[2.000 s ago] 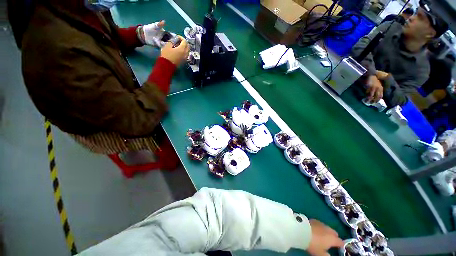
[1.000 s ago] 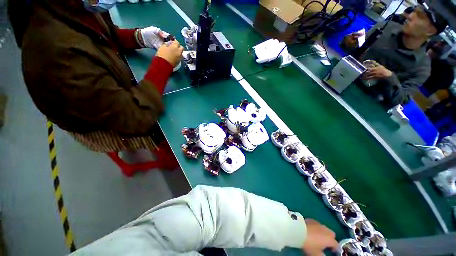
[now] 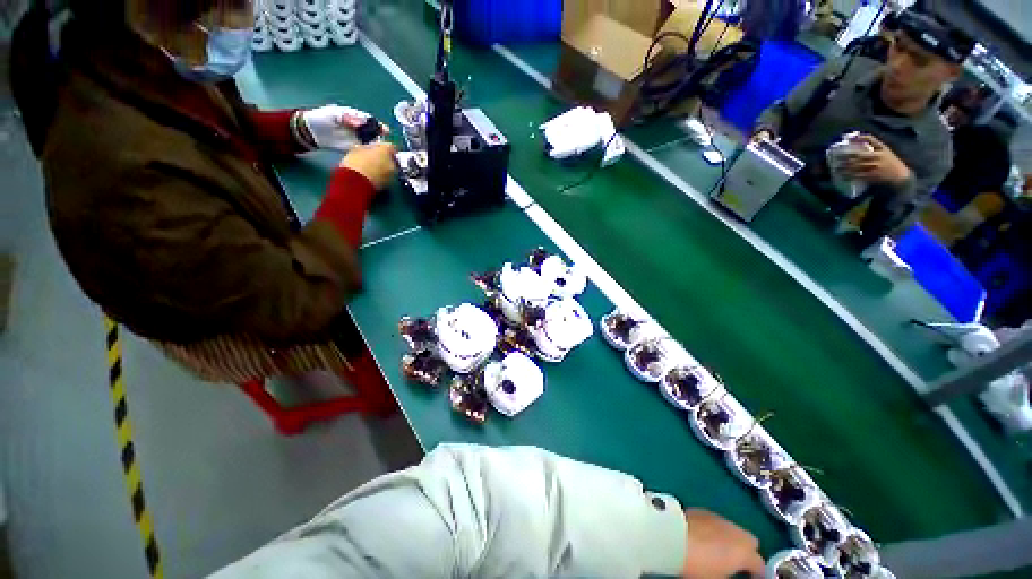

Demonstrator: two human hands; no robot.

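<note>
My left hand (image 3: 722, 547) shows at the bottom edge, at the end of a pale sleeve. It is blurred, and its fingertips are partly cut off beside the nearest open white housing (image 3: 796, 564). Whether the fingers touch or hold anything cannot be told. Open white housings with dark centres and thin wires stand in a row (image 3: 716, 421) that runs up and left along the white line. A loose group of white housings (image 3: 465, 337) lies further in, with brown and dark parts hanging from them. My right hand is not in view.
A neighbouring worker (image 3: 204, 215) at the left handles a small dark part beside a black bench fixture (image 3: 473, 170). Another worker (image 3: 905, 124) across the green belt holds a white unit. An open carton (image 3: 600, 68) and white parts (image 3: 579, 132) are at the back.
The view has shifted, so the bench things sit further left and mostly lower. My left hand remains near the row's near end. The worker across has raised a white unit.
</note>
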